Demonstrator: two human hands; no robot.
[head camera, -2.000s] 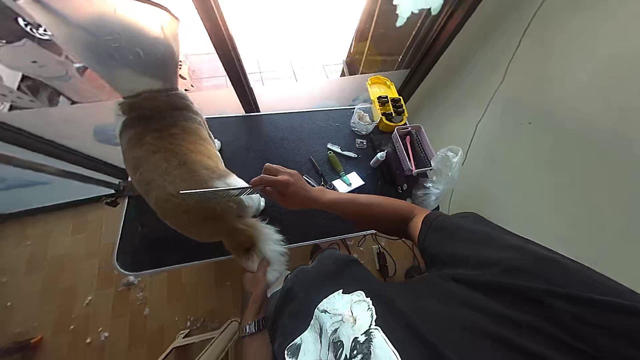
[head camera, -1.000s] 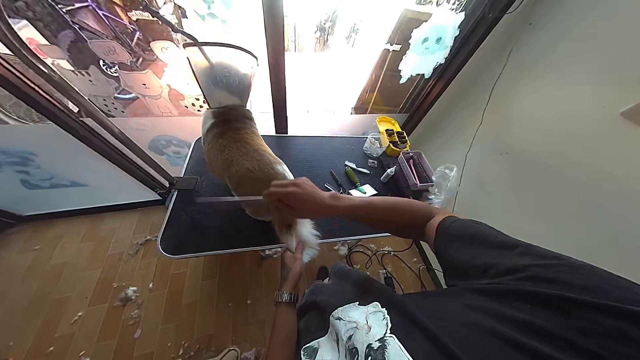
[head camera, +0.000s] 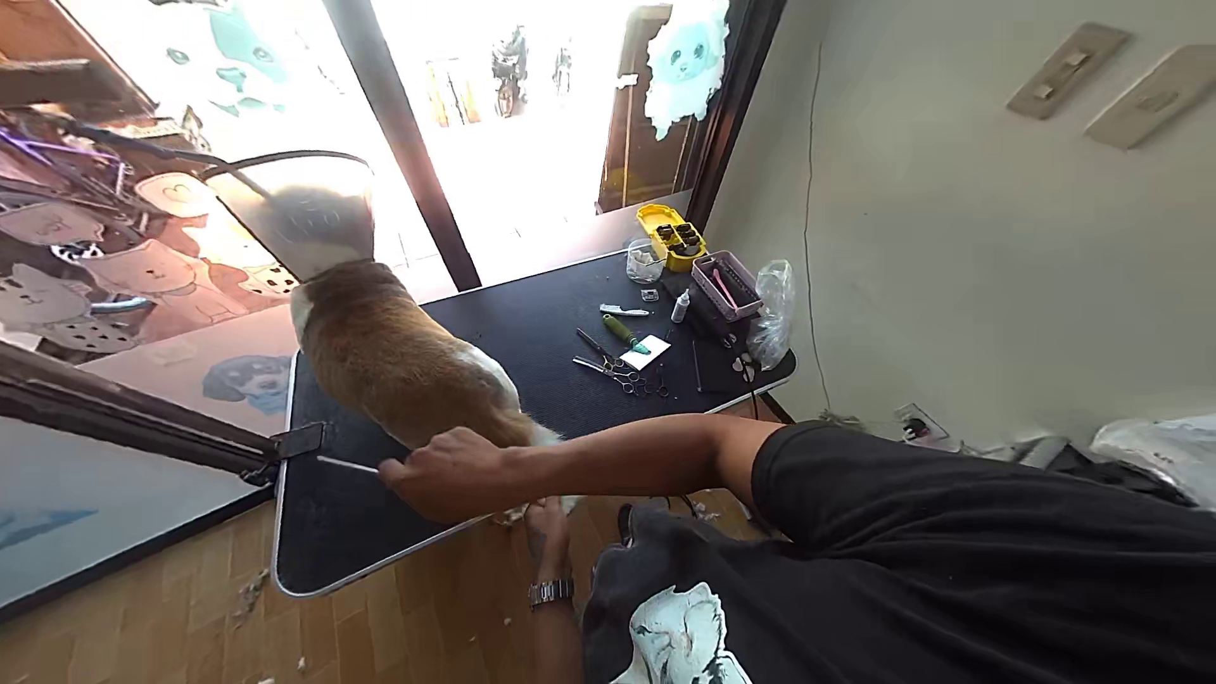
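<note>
A tan and white dog [head camera: 389, 361] stands on the black grooming table [head camera: 342, 522], its head inside a clear cone collar [head camera: 313, 214] and facing the window. My right hand [head camera: 456, 472] is over the dog's rear, closed on a thin metal comb [head camera: 348, 465] that points left. Below it, my left hand [head camera: 546, 521], with a metal watch on the wrist, is at the dog's white rear fur; the right forearm partly covers that area, and the fur appears held in the fingers.
Scissors [head camera: 608, 370], a green-handled tool [head camera: 622, 331], a white card [head camera: 648, 352], a small bottle [head camera: 680, 306], a pink basket [head camera: 728, 285], a yellow case [head camera: 673, 236] and a plastic bag [head camera: 774, 313] lie at the table's right. A table clamp [head camera: 302, 441] sits at the left edge.
The view has shifted. The comb, which lay across the dog's hindquarters two seconds ago, now projects past its near side over the table, with my right hand lower at the rear.
</note>
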